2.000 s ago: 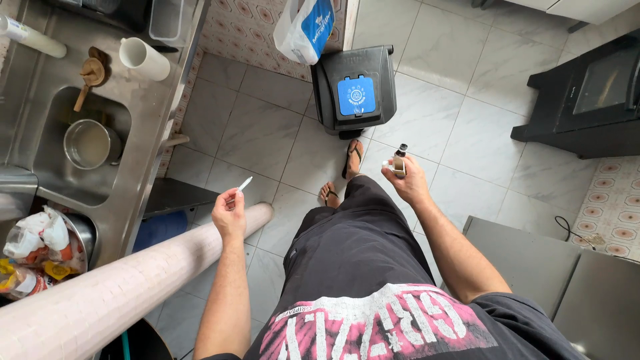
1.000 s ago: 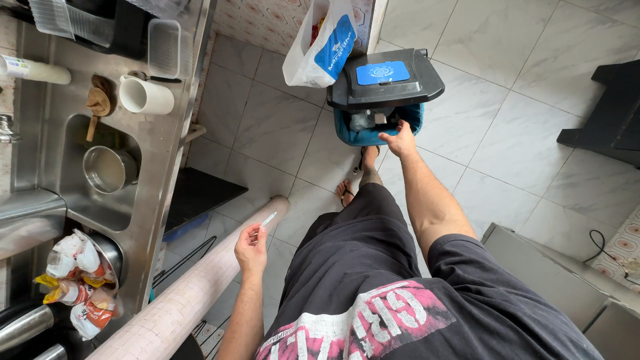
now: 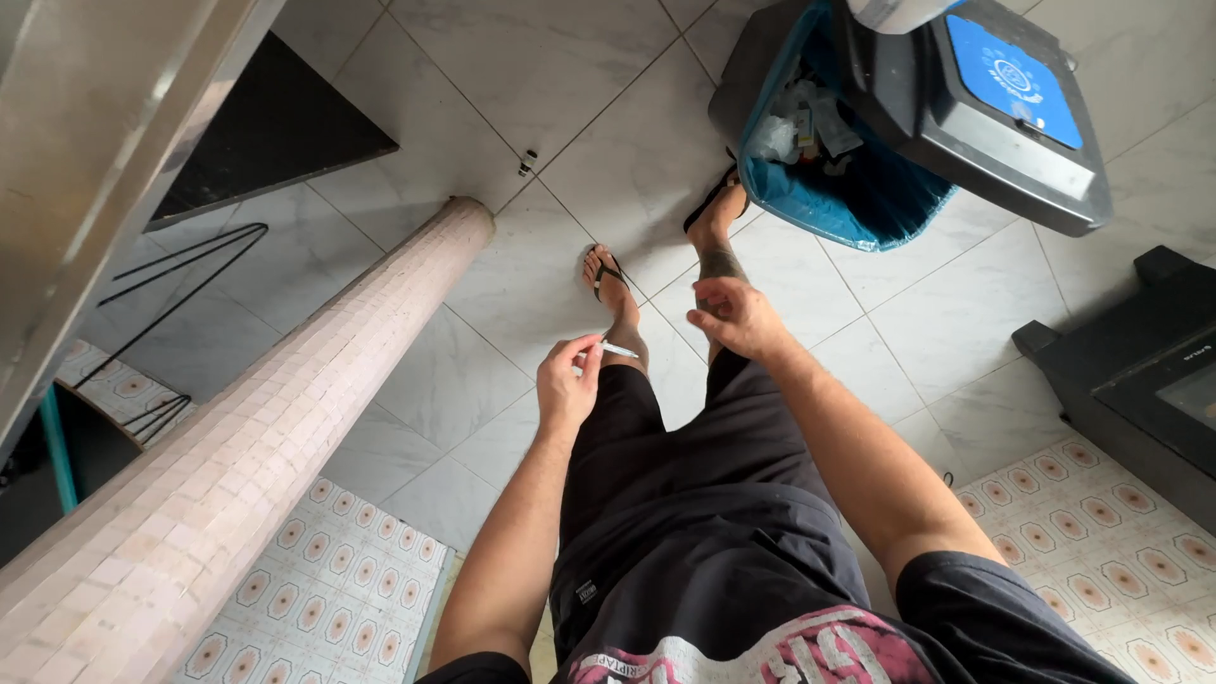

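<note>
Between its thumb and fingers, my left hand (image 3: 568, 380) pinches a slim white stick-like item (image 3: 617, 351); its exact kind is unclear. My right hand (image 3: 736, 316) is held over my lower leg with its fingers curled loosely, and no object shows in it. A small bottle (image 3: 527, 162) with a dark part lies on the tiled floor beyond my feet. At upper right, a black bin (image 3: 739, 104) with a blue liner (image 3: 888, 228) has its lid (image 3: 1007, 180) tilted off the opening. Clear plastic and other waste show inside.
A round column clad in pink tiles (image 3: 285, 408) crosses the left side. Past it are a metal counter edge (image 3: 142, 180) and a black panel (image 3: 275, 133). A black appliance (image 3: 1140, 380) stands at right. My sandaled feet are near the bin.
My right hand held a small bottle two seconds ago, then was at the bin's rim; now it is away from the bin. The bin's lid went from closed to open. The view has turned.
</note>
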